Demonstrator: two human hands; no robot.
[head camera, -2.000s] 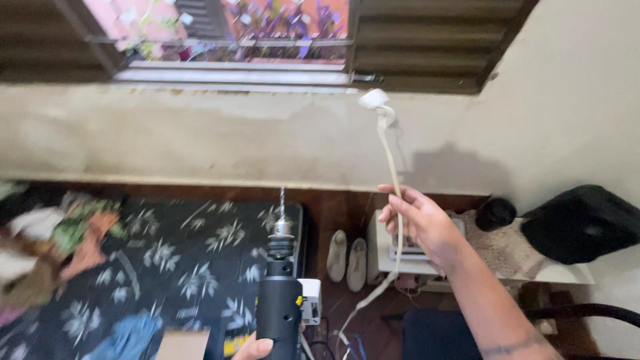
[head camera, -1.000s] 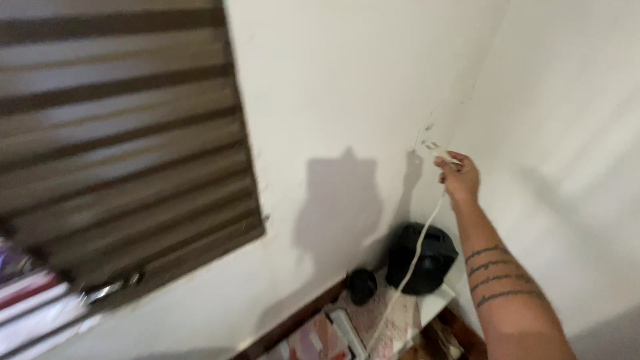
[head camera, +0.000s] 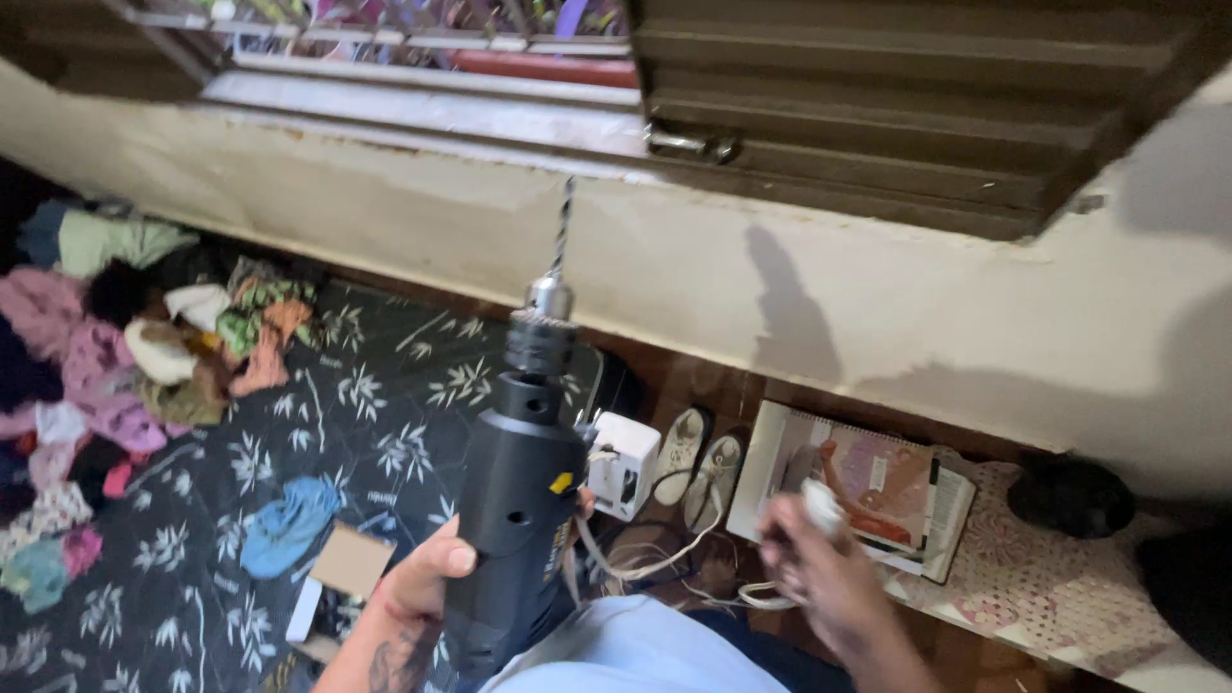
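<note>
My left hand (head camera: 423, 577) is wrapped around the dark body of a power drill (head camera: 515, 520), which points up toward the window wall. A spiral drill bit (head camera: 562, 229) sits in its metal chuck. My right hand (head camera: 818, 568), somewhat blurred, holds a small white plug or connector (head camera: 821, 505) at its fingertips, low and to the right of the drill. A pale cord (head camera: 654, 570) loops between the drill and my right hand. Close behind the drill is a white box-shaped electrical device (head camera: 624, 466) with a cord at it.
A window with a brown louvred shutter (head camera: 847, 106) spans the top. Heaped clothes (head camera: 144, 337) and an opened cardboard box (head camera: 351, 560) lie on a patterned mattress (head camera: 385, 452). Shoes (head camera: 714, 481) stand on the floor beside a low table with a spiral-bound book (head camera: 871, 472) and a lace cloth (head camera: 1030, 577).
My right hand has come down from the wall near the corner, where it held the white cord end. The view has swung back to the window and mattress, and the drill is in sight again.
</note>
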